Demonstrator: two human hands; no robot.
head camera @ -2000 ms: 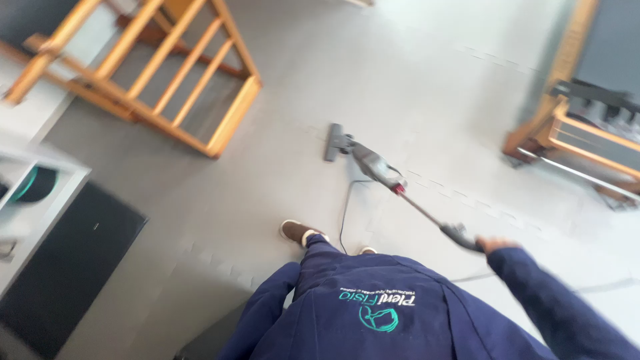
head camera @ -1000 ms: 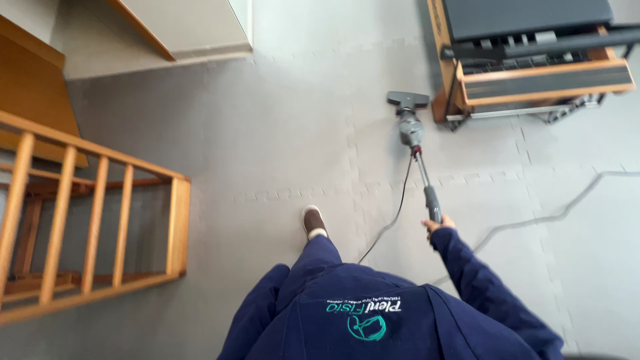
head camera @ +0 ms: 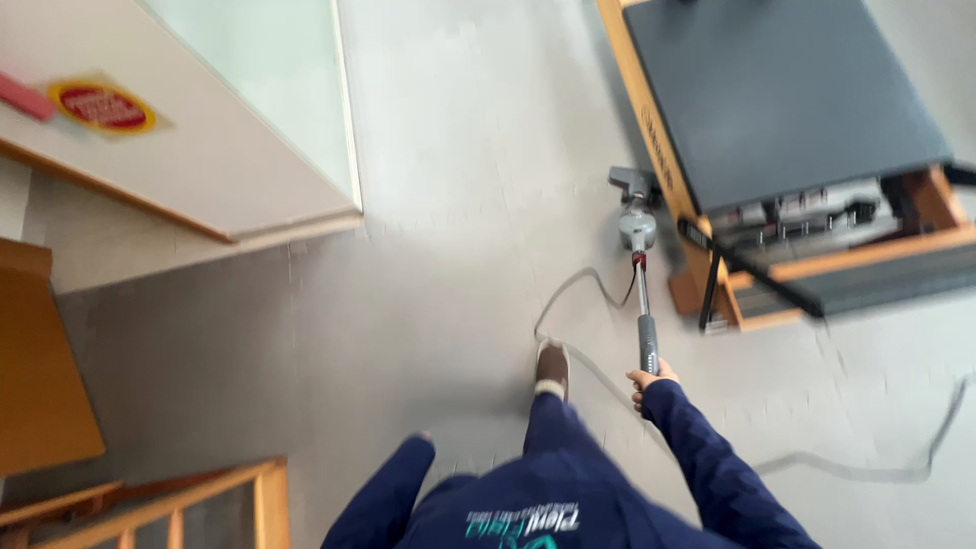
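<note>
My right hand (head camera: 652,383) grips the grey handle of a corded stick vacuum cleaner (head camera: 637,229). Its metal tube runs forward from the hand to a grey body, and the floor head lies flat on the floor beside the wooden frame of a Pilates reformer (head camera: 671,179). A dark power cord (head camera: 568,286) loops from the vacuum past my brown shoe (head camera: 553,366). At the lower left my left arm hangs in its navy sleeve; only a blurred bit of my left hand (head camera: 425,437) shows at the cuff, its fingers hidden.
The reformer with its dark padded top (head camera: 785,99) stands at the right, a black bar jutting from it. A white partition with a glass panel (head camera: 267,69) is at the upper left. Wooden furniture (head camera: 46,366) and a slatted wooden frame (head camera: 271,503) stand at the left. Cord trails right.
The vacuum head has moved forward along the reformer's side, with my right hand still on the handle. The cord now loops in front of my shoe. The view has shifted.
</note>
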